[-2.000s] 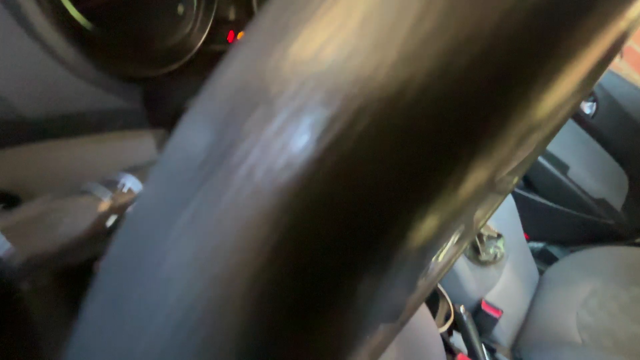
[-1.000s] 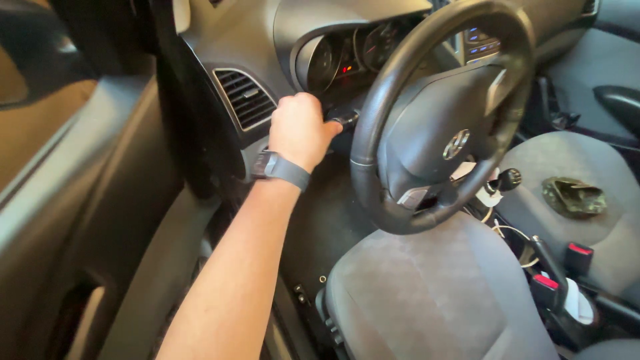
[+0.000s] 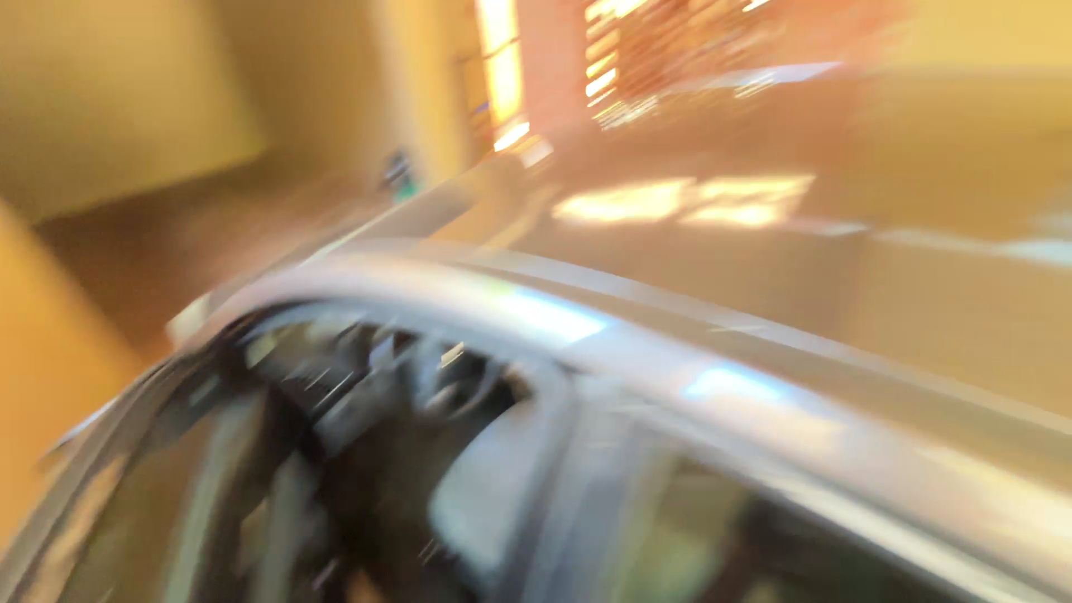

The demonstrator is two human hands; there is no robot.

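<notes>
Neither my left hand nor my right hand can be made out in the blurred head view. A car stands before me, its shiny roof [image 3: 737, 285] filling the right side. Its front door [image 3: 193, 494] appears to be open at the lower left. Through the front door opening I see the steering wheel [image 3: 469, 389] and the pale front seat [image 3: 486, 477]. A small tan patch shows at the bottom edge; what it is I cannot tell.
The rear side window [image 3: 703, 519] lies at the lower right. A yellow wall [image 3: 109, 100] rises at the upper left, above a reddish-brown floor [image 3: 260, 226]. A bright barred opening [image 3: 501, 67] is at the top, beside a pink wall section [image 3: 553, 59].
The view has swung from the car's interior to its outside and roof. My left hand, earlier beside the steering column, is no longer seen.
</notes>
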